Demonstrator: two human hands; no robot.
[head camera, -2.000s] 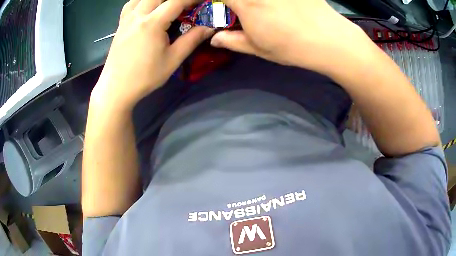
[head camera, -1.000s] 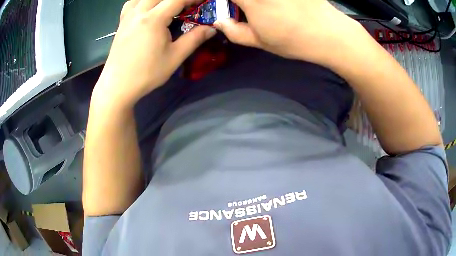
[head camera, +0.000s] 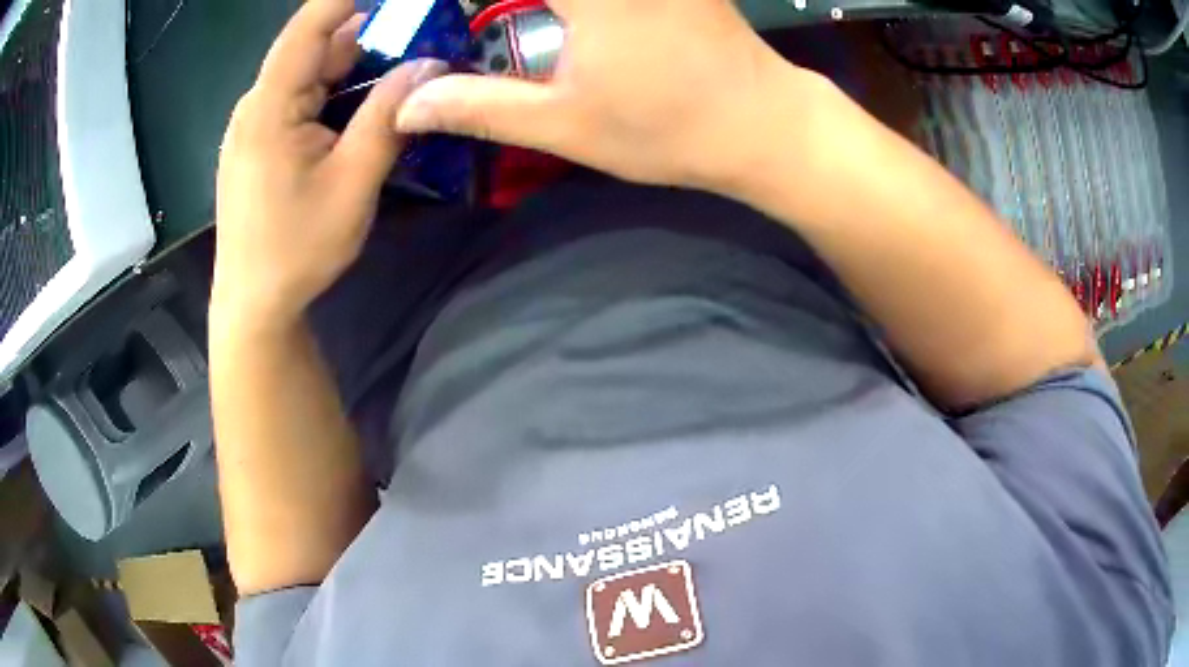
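A blue circuit board (head camera: 447, 37) with a white rectangle on it (head camera: 395, 25) is at the top edge, between my hands. My left hand (head camera: 293, 163) grips it with thumb and fingers. My right hand (head camera: 639, 98) holds a red thermometer shell (head camera: 499, 16) with a silvery round-edged part, just right of the board. My right thumb meets my left thumb below the board. A thin metal line runs by my left fingers. The top of the work and some fingertips are cut off or hidden.
A slotted tray with a white frame (head camera: 104, 170) stands left on the dark green bench. A grey stool (head camera: 124, 417) and a cardboard box (head camera: 170, 602) are lower left. Clear trays with red ends (head camera: 1043, 163) and black cords (head camera: 1089, 59) are right. A dark red patch (head camera: 522, 176) shows below my hands.
Both hands have moved left with the work. The board now stands tilted to the left, and the red shell with its silvery part shows beside it. More of the clear trays shows.
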